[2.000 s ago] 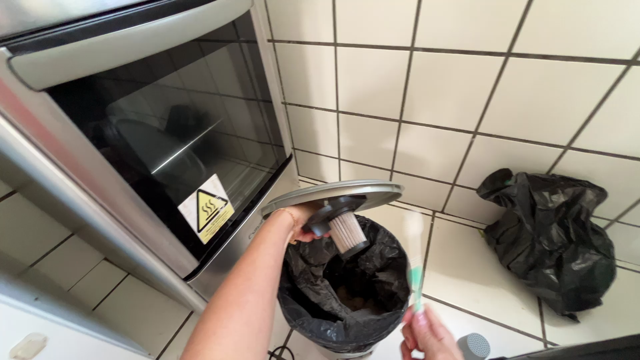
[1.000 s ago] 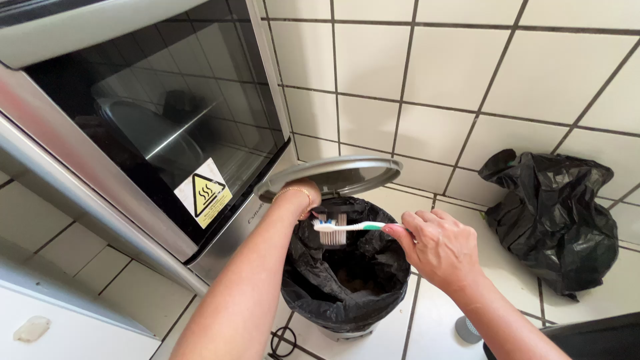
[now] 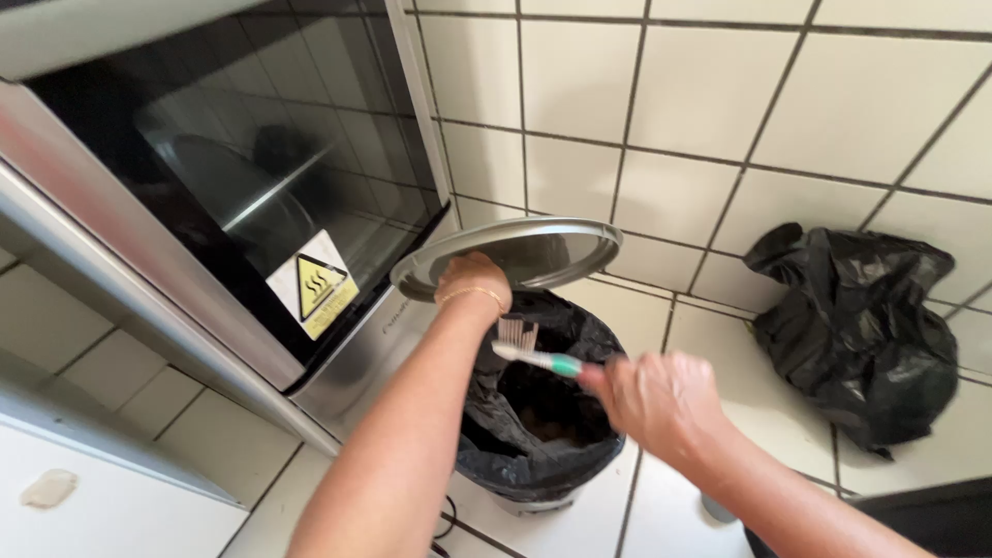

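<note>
My left hand [image 3: 474, 280] is closed in front of the underside of a round grey lid [image 3: 573, 252], raised over the bin. A pale pleated filter [image 3: 518, 333] hangs just below that wrist; its dark holder, seen earlier, is mostly hidden, as are my fingertips. From the right, my right hand [image 3: 659, 399] grips a white and green toothbrush [image 3: 564, 364] by the handle. The brush head overlaps the lower part of the pleats. Beneath both stands a bin [image 3: 535, 484] lined with a black plastic bag, with some brownish contents inside.
An oven with a dark glass door [image 3: 256, 178] and a heat warning sticker [image 3: 318, 287] stands at left. A crumpled black plastic bag [image 3: 860, 333] lies by the tiled wall. A dark cable [image 3: 448, 519] is on the floor, and a small grey object [image 3: 719, 508] is beside my right forearm.
Two seconds ago the toothbrush was upright, right of the bin; it has come left to the filter. My left hand has turned, and its back now faces the view.
</note>
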